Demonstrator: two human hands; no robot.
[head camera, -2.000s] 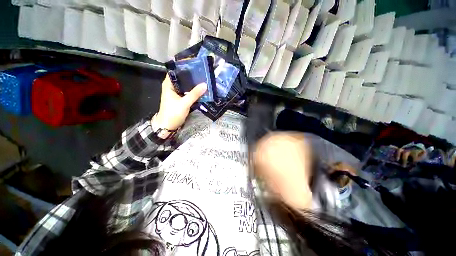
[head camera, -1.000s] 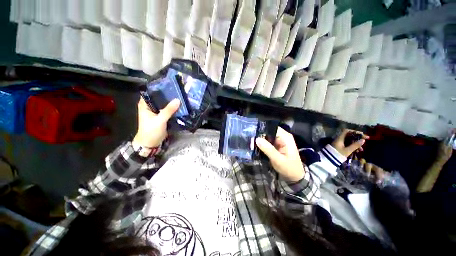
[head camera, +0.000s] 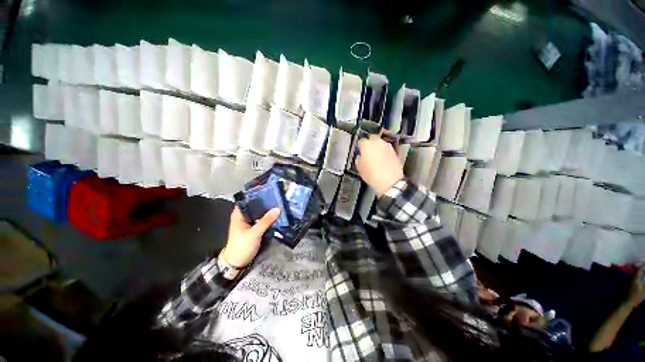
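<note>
My left hand (head camera: 245, 237) holds several dark packaged products (head camera: 263, 203), glossy blue-black and flat, with a larger black tray or bag (head camera: 311, 185) behind them, at the near edge of the carton rows. My right hand (head camera: 379, 164) is at a white carton in the middle row, fingers down at its opening. A small dark piece shows at the fingertips; most of it is hidden. White folding cartons (head camera: 349, 97) stand upright in three long rows with raised flaps. Dark contents (head camera: 409, 115) show inside a few cartons in the back row.
The green bench top (head camera: 297, 28) lies behind the cartons, with a pale ring (head camera: 360, 50) on it. Red (head camera: 106, 207) and blue (head camera: 48, 189) stools stand at the left. Another person's forearm (head camera: 617, 322) and hands show at the lower right.
My right hand has moved from in front of my body, where it held a dark product, up and forward to the cartons. The view has tilted up. My left hand still holds its stack.
</note>
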